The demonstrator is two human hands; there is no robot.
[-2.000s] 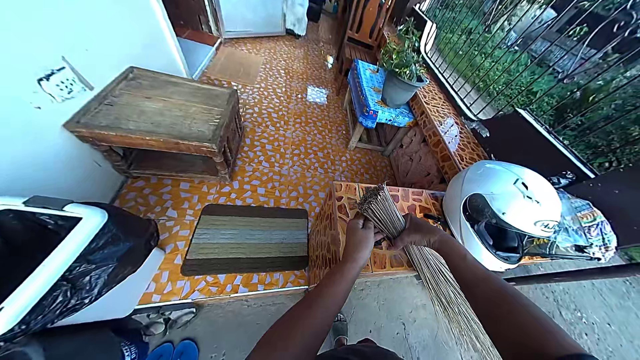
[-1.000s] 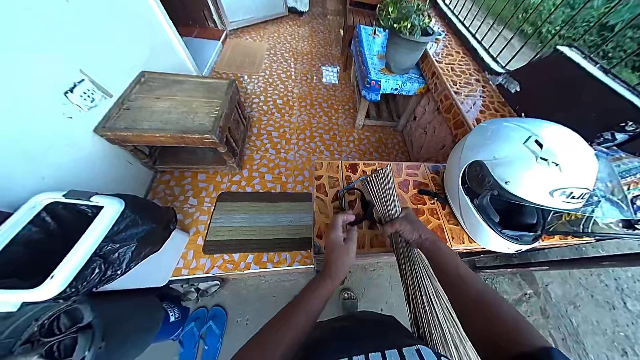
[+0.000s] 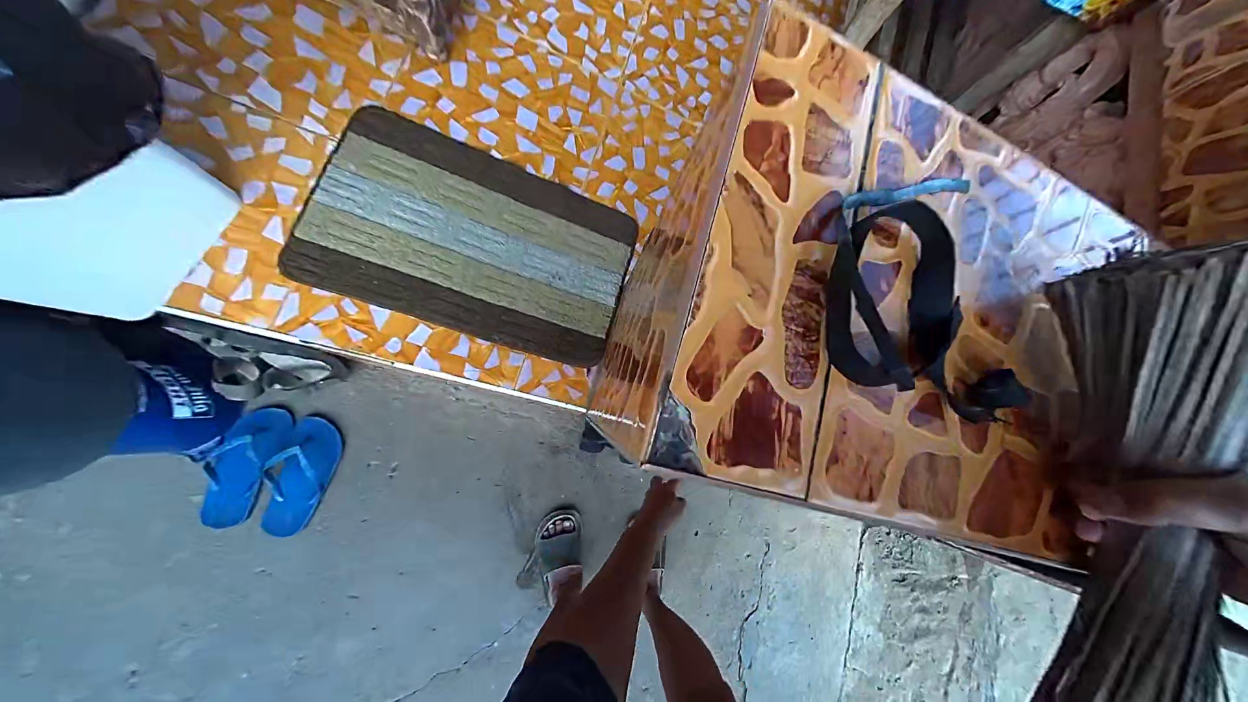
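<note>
At the right edge, my right hand (image 3: 1136, 502) is closed around a thick bundle of thin dry sticks (image 3: 1185, 361). Motion blurs both, and the bundle's ends run out of view. A black strap loop (image 3: 931, 283) lies on the stone-patterned tiled ledge (image 3: 756, 341), left of the bundle, with a short blue strip (image 3: 907, 193) at its top. What appears to be my left hand (image 3: 665, 497) is low by the ledge's near corner, away from the bundle; it is small, and its finger position is unclear.
A striped mat (image 3: 463, 234) lies on the orange tiled floor (image 3: 507, 88). Blue flip-flops (image 3: 273, 473) and grey footwear (image 3: 278, 370) stand on the concrete below the step. My sandalled foot (image 3: 559, 546) is beside the ledge. A white container (image 3: 107, 234) is at left.
The view has swung down and closer to the ledge. My left hand has left the dark strap near the bundle's top. The bundle now stands at the right edge, in my right hand.
</note>
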